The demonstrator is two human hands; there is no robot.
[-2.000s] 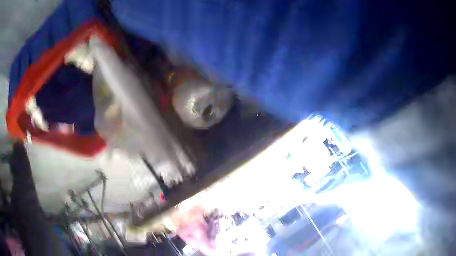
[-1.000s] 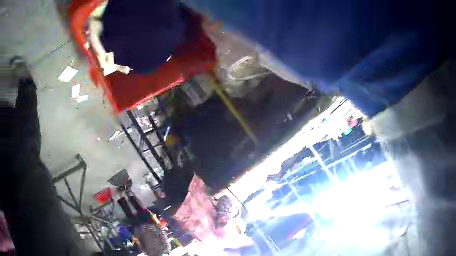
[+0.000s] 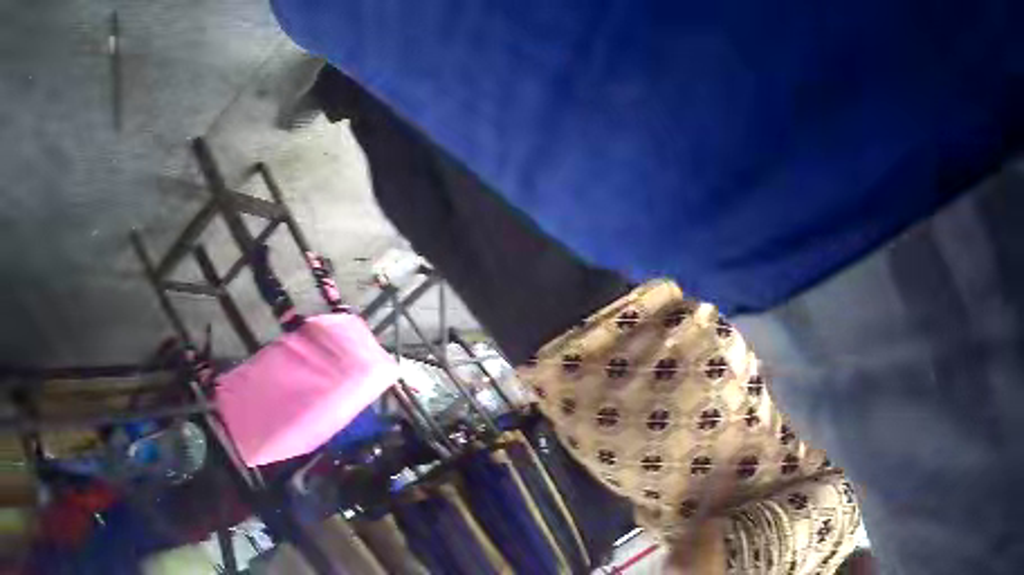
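Neither of my hands can be made out. A large smooth blue cloth (image 3: 696,135), perhaps a garment, fills the top and right. Below it is a person's cream top (image 3: 663,393) with dark motifs. A long dark shape (image 3: 472,236), perhaps this person's trousers, runs from it to the upper left. A blurred brown patch at the bottom edge, perhaps an arm, lies against the patterned top; whose it is I cannot tell.
The view is tilted. Thin dark metal frames (image 3: 230,208) stand on the grey floor (image 3: 67,202). A pink cloth or garment (image 3: 303,388) is among them. Folded dark blue and tan fabrics (image 3: 483,511) line the bottom. Mixed goods lie at lower left. A blurred grey area is at right.
The red-rimmed item and the bright glare have left the picture. The patterned top has come into view. The pink cloth shows larger and farther left, and the metal frames show higher.
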